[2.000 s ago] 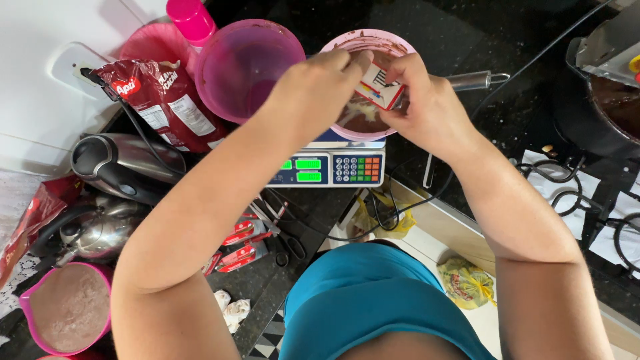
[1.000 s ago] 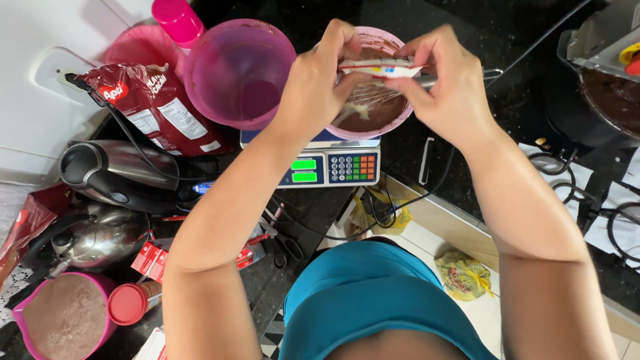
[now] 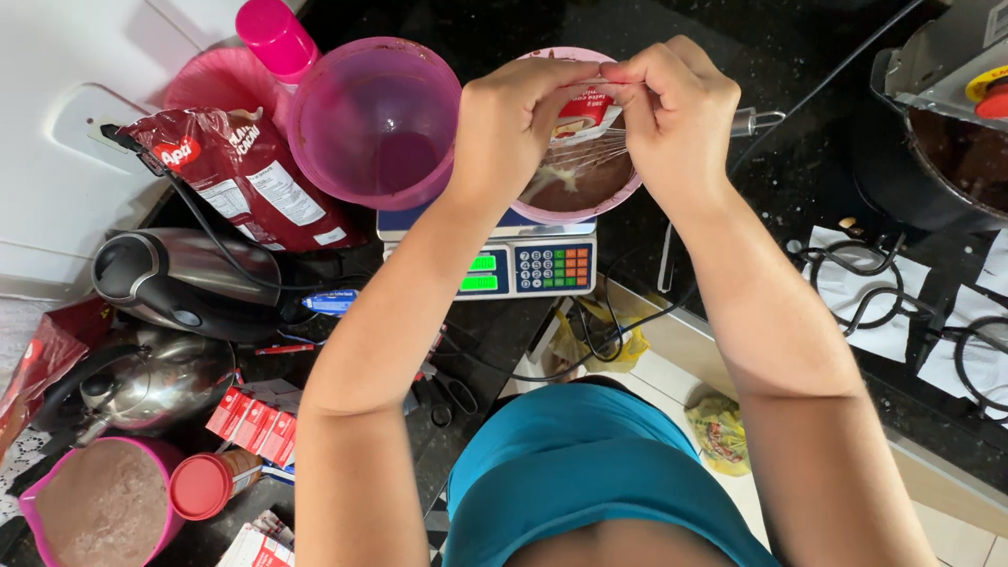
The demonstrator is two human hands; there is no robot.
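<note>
My left hand point(image 3: 516, 118) and my right hand point(image 3: 673, 110) pinch the top edge of a condensed milk carton point(image 3: 581, 118) between them. The red and white carton hangs over a pink bowl point(image 3: 587, 213) that contains brown chocolate mixture with a pale streak of milk. A wire whisk point(image 3: 591, 150) lies in this bowl, its metal handle reaching out past the right rim. Below the bowl is a digital kitchen scale point(image 3: 551, 268) with lit green displays. To the left of my left hand stands a larger purple-pink plastic bowl point(image 3: 378, 118) with brown smears on its rim.
Left are a chocolate powder bag point(image 3: 260, 181), an electric kettle point(image 3: 189, 279), a metal teapot point(image 3: 157, 378), a pink jug of brown mixture point(image 3: 102, 504), a red-lidded jar point(image 3: 203, 484), cartons point(image 3: 256, 421) and scissors point(image 3: 445, 394). At right are a black pot point(image 3: 929, 173) and burner grates point(image 3: 858, 287).
The carton has turned from tilted, then edge-on, to hanging with its printed face showing. Both hands have moved to its top edge, closer together than one second ago.
</note>
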